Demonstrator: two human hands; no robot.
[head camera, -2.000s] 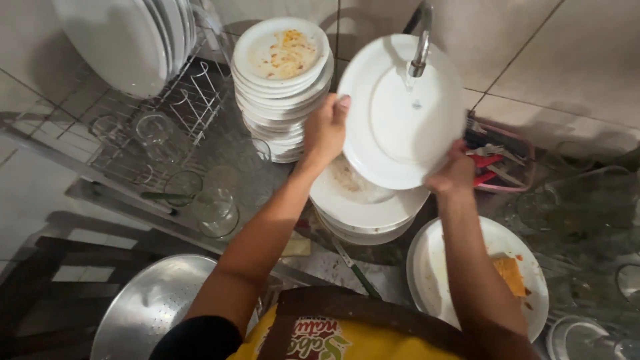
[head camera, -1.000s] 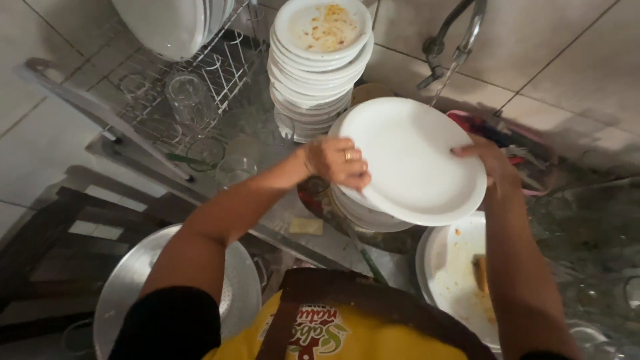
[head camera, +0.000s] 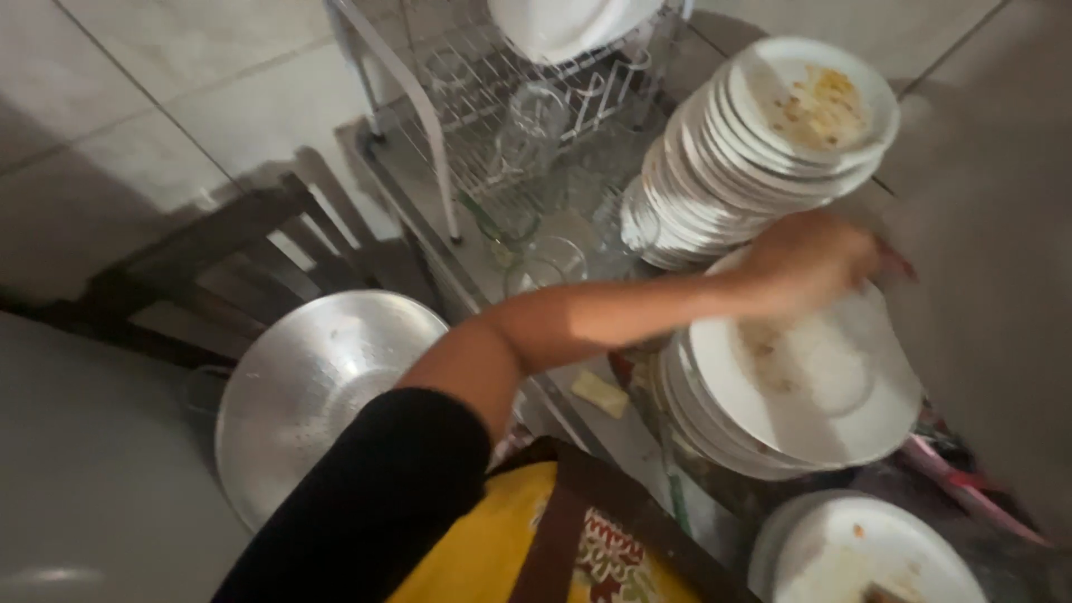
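My left hand (head camera: 812, 260), blurred by motion, is over the upper part of a stack of white plates (head camera: 804, 377) with food marks on the top one. Whether its fingers hold anything is hard to tell. Just above it leans a tall stack of smaller white plates (head camera: 754, 151), topped by yellow food scraps. At the lower right sits another soiled white plate (head camera: 879, 553) on a second one. My right hand is out of view.
At the left, a large metal bowl (head camera: 335, 394) stands near a dark slatted chair (head camera: 251, 243). A wire dish rack (head camera: 486, 109) holds glasses and white plates. Drinking glasses (head camera: 544, 264) and a yellowish block (head camera: 600, 394) lie nearer. A pink-rimmed container (head camera: 971, 486) is at the right.
The white plate that both hands held is no longer in them. My right hand has left the view. The view has swung left, and the tap is out of sight.
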